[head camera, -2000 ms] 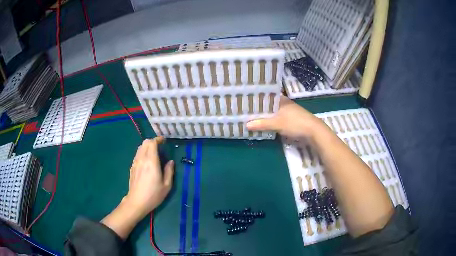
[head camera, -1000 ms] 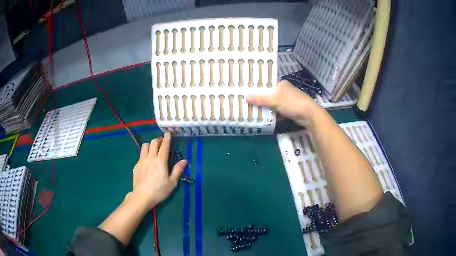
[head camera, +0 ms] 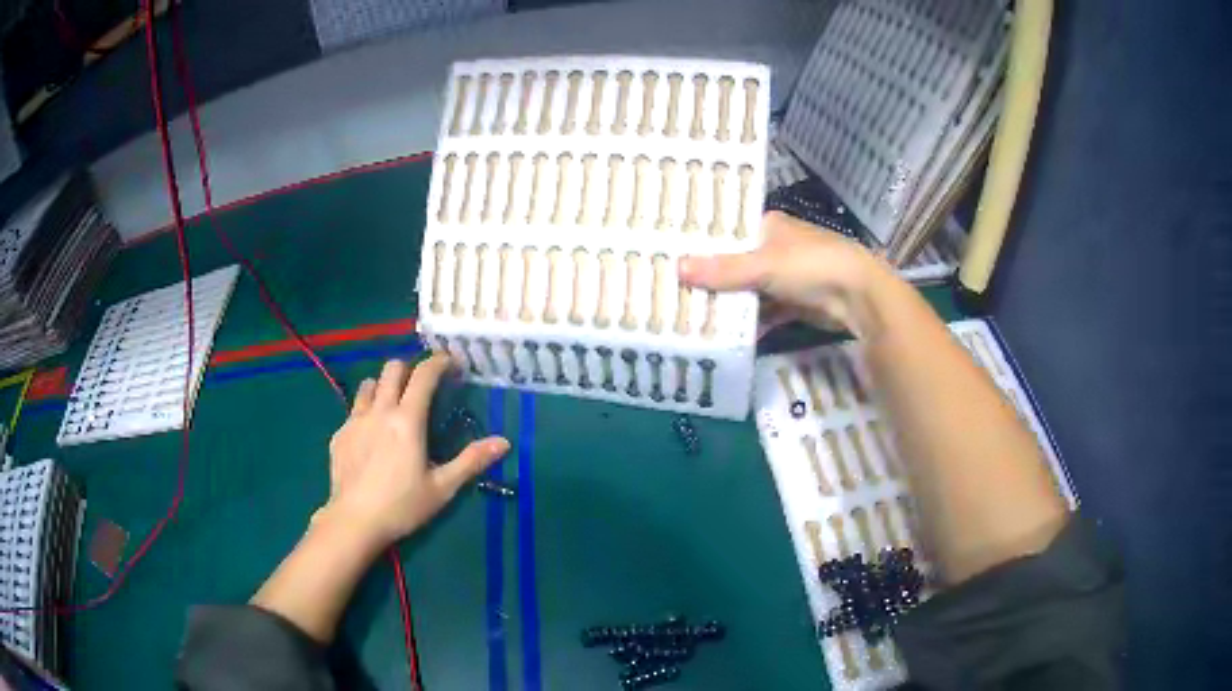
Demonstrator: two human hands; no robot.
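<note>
My right hand [head camera: 797, 281] grips the slotted foam tray [head camera: 595, 162] at its right edge, thumb on the front, and holds it tilted upright above the mat. A lower strip of the board, with dark slots, angles away from the rest. My left hand [head camera: 392, 452] has its fingers apart, fingertips at the tray's lower left corner; whether they touch it I cannot tell. A short driver stack [head camera: 496, 487] lies by my left thumb, partly under the hand's shadow. A small dark cluster [head camera: 686, 433] lies below the tray. Driver stacks [head camera: 651, 648] lie at the front.
The right-hand tray [head camera: 844, 452] carries a dark driver heap [head camera: 871, 590] under my right forearm. Leaning trays [head camera: 899, 122] stand by the yellow tube [head camera: 1011, 149]. A white tray [head camera: 149, 354] and stacked trays [head camera: 38, 540] are at left. A red and black lead [head camera: 401, 607] crosses the mat.
The held tray has risen and tilted, and its lower strip now shows at an angle. My left hand has opened its fingers wider. A small dark cluster now shows below the tray.
</note>
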